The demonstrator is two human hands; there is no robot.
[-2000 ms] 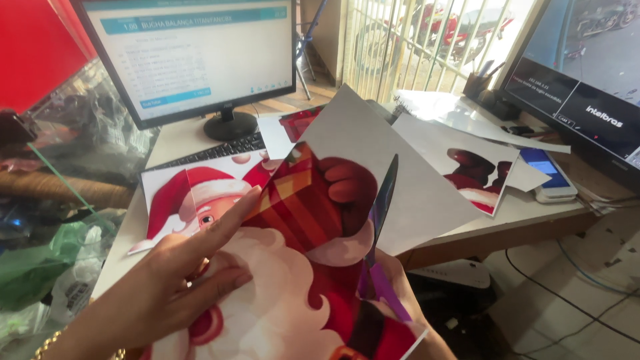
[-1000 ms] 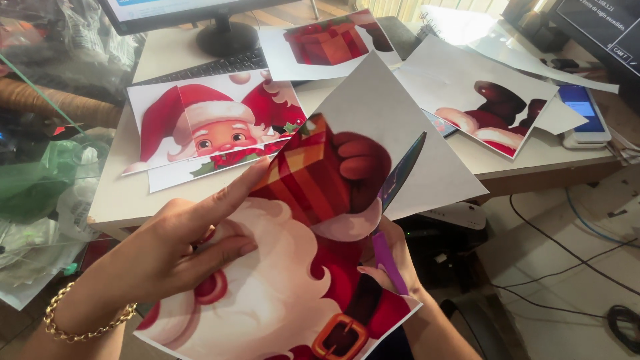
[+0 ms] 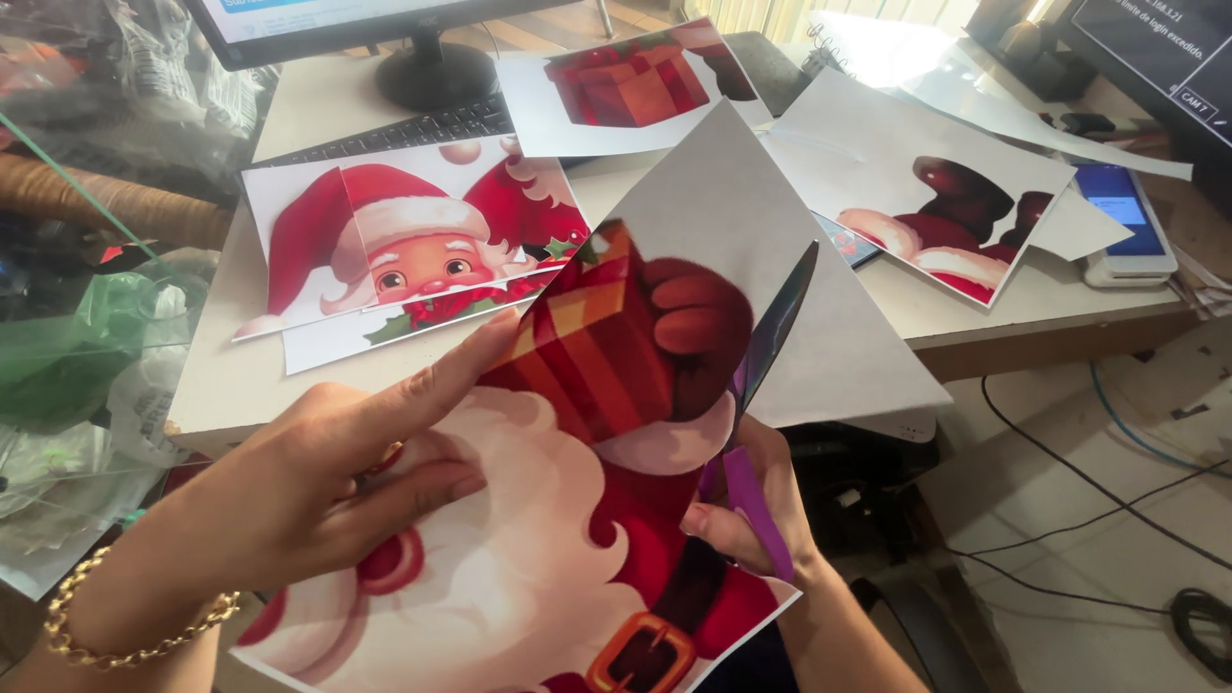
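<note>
My left hand [image 3: 385, 472], with a gold chain bracelet at the wrist, grips the left side of a printed Santa Claus sheet [image 3: 500, 539], thumb on its face and index finger along the edge. The sheet shows a beard, a mitten, a gift and a belt buckle. Purple-handled scissors [image 3: 756, 491] are in my right hand [image 3: 760, 510] at the sheet's right side. Their dark blade points up beside the printed mitten, across the blank part of the paper; where the other blade lies is hidden. On the desk are printed pieces with a Santa face [image 3: 423, 260], a gift [image 3: 635, 87] and boots [image 3: 962, 212].
Behind the pieces stand a monitor [image 3: 433, 72] and a black keyboard [image 3: 414, 130]. A smartphone [image 3: 1121, 221] lies at the desk's right, near a second screen [image 3: 1155, 67]. Green plastic bags [image 3: 77, 346] are at left. Black cables [image 3: 1078, 462] run below the desk's right side.
The view has tilted down, bringing more of the desk pieces and the printed belt buckle into sight. Both hands keep much the same hold on the sheet and scissors.
</note>
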